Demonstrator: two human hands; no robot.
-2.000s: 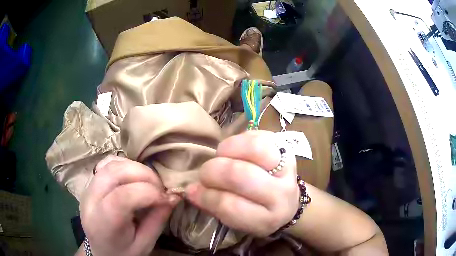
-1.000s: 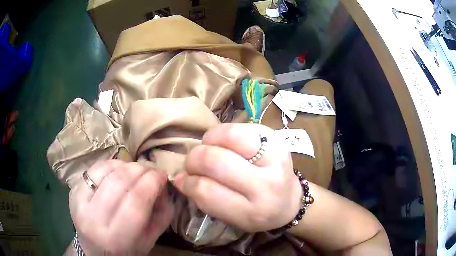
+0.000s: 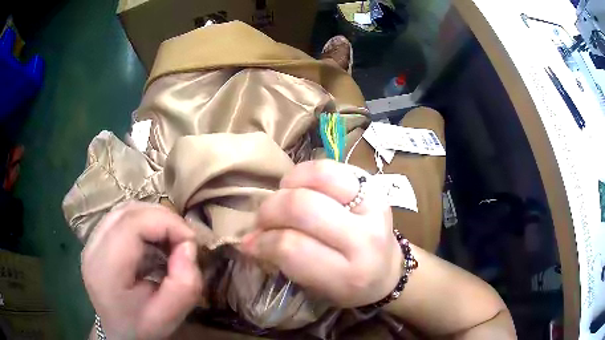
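Shiny beige-gold satin lining (image 3: 219, 106) lies in folds over the lap, with matte camel cloth (image 3: 225, 46) around it. My right hand (image 3: 325, 239) pinches a lining edge (image 3: 222, 244) between its fingertips. A green-blue and yellow tassel (image 3: 333, 136) sticks up behind it; any tool in the palm is hidden. My left hand (image 3: 139, 265) is at the lining left of that edge, thumb and forefinger curled and slightly blurred; whether they hold cloth or thread is unclear. White hang tags (image 3: 414, 141) lie at the garment's right, and a white label (image 3: 141, 135) at its left.
A cardboard carton (image 3: 179, 23) stands beyond the lap. A white-topped table (image 3: 531, 73) curves along the right, with a dark slim tool (image 3: 565, 96) and part of a machine on it. A blue plastic bin (image 3: 23, 73) is at far left. A shoe (image 3: 338, 52) shows beyond the garment.
My left hand has turned and drawn slightly left, away from my right fingertips, uncovering more of the edge. My right hand has shifted only slightly. The garment lies nearly the same.
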